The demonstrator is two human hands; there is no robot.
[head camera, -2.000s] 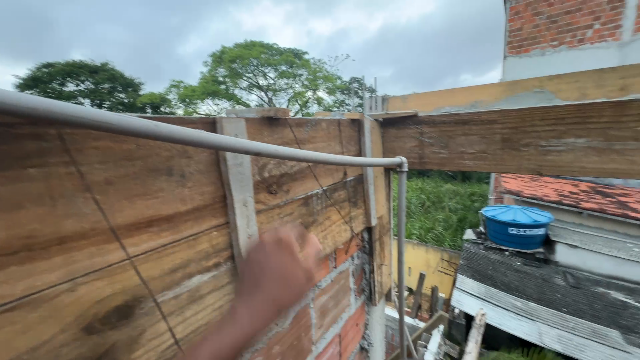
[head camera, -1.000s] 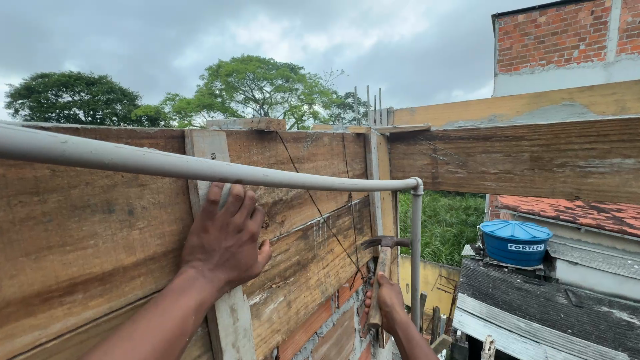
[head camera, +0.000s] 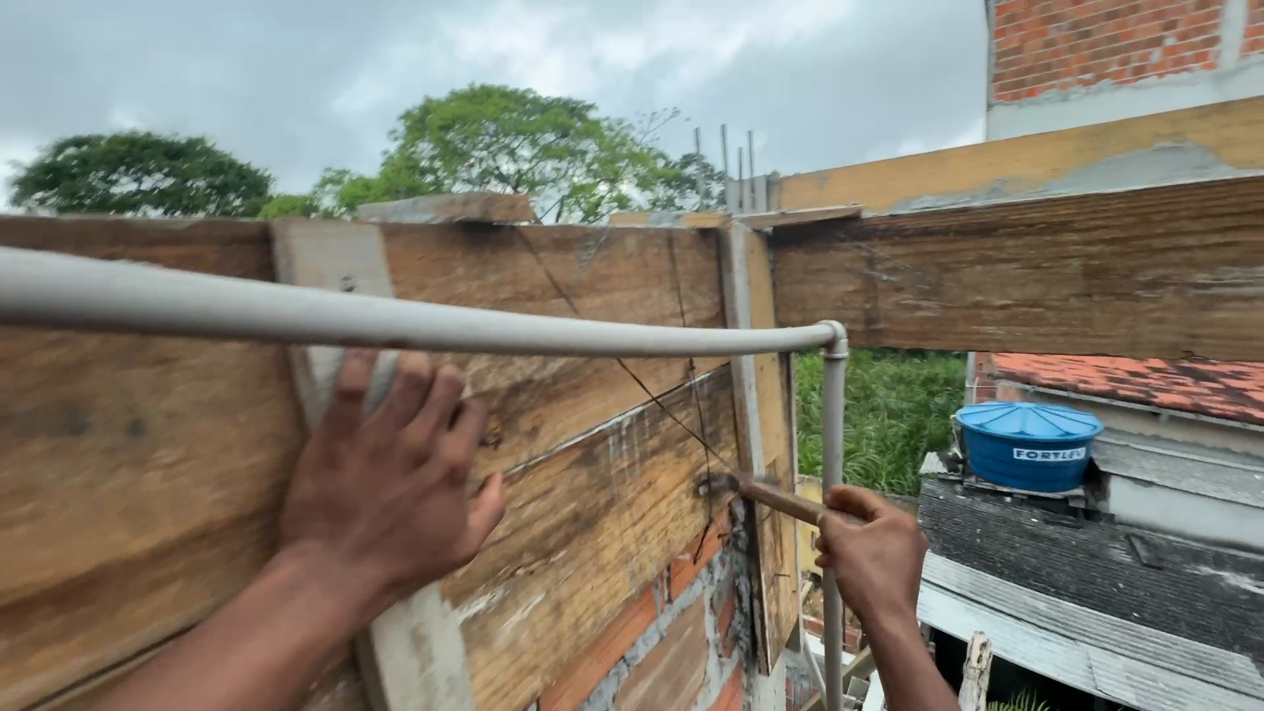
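My left hand [head camera: 390,464] lies with fingers spread on an upright wooden batten [head camera: 420,642] fixed across the plank formwork [head camera: 148,464]; its fingertips are just under a grey plastic pipe [head camera: 553,333]. My right hand [head camera: 871,543], beside the pipe's vertical leg, grips the wooden handle of a hammer [head camera: 780,499]. The hammer's head touches or is very near the lower plank, where thin dark tie wires [head camera: 657,403] come together. Below the planks shows a brick wall with grey mortar [head camera: 662,657].
The pipe crosses in front of me and turns down at an elbow [head camera: 835,339]. A long board [head camera: 1027,267] runs right from the corner post. Steel bars [head camera: 738,163] stick up there. Beyond and lower are a blue water tank [head camera: 1027,449] and corrugated roofs [head camera: 1066,553].
The hammer has tilted from nearly upright to slanting, its head now at the planks left of the corner. My left hand stays at the batten, where it was one second ago.
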